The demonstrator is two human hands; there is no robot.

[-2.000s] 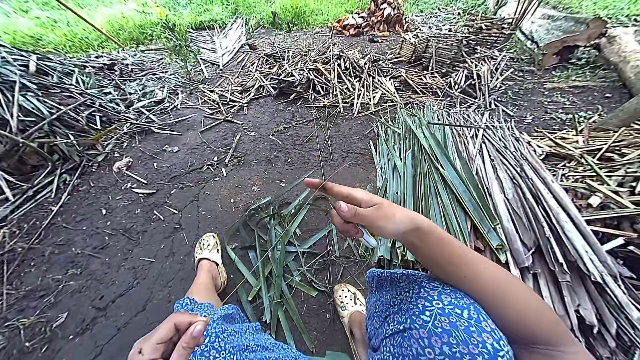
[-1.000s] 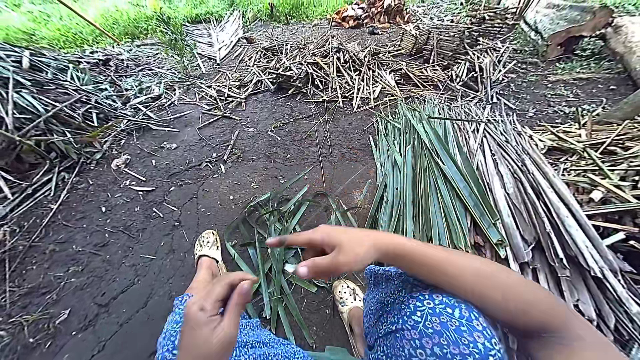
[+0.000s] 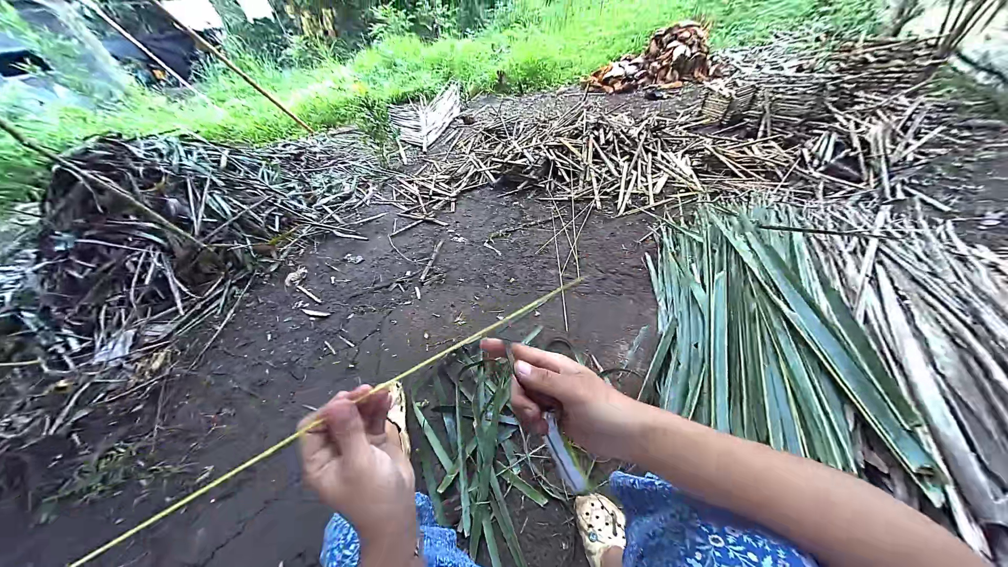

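My left hand (image 3: 358, 461), low and left of centre, pinches a long thin yellow-green leaf midrib (image 3: 236, 471) that slants from the bottom left up toward the centre. To its right my right hand (image 3: 563, 394) is closed around a small knife (image 3: 565, 457); its pale part points down below the fist, and a narrow dark part shows by the thumb and forefinger. The midrib passes just above my right fingertips; whether they touch it I cannot tell. Beneath both hands, cut green leaf strips (image 3: 472, 457) lie on the soil between my feet.
Long green palm leaflets (image 3: 732, 331) are stacked at the right, beside dry grey-brown ones (image 3: 929, 354). Heaps of dried leaves (image 3: 134, 236) lie at the left. Scattered dry stalks (image 3: 614, 150) and a pile of brown husks (image 3: 661, 59) are farther back, before grass. My patterned shoe (image 3: 600, 524) is below.
The long yellow-green midrib now shows in my left hand; it was not visible in the earlier frames. Both hands have come close together. The view has shifted up and left.
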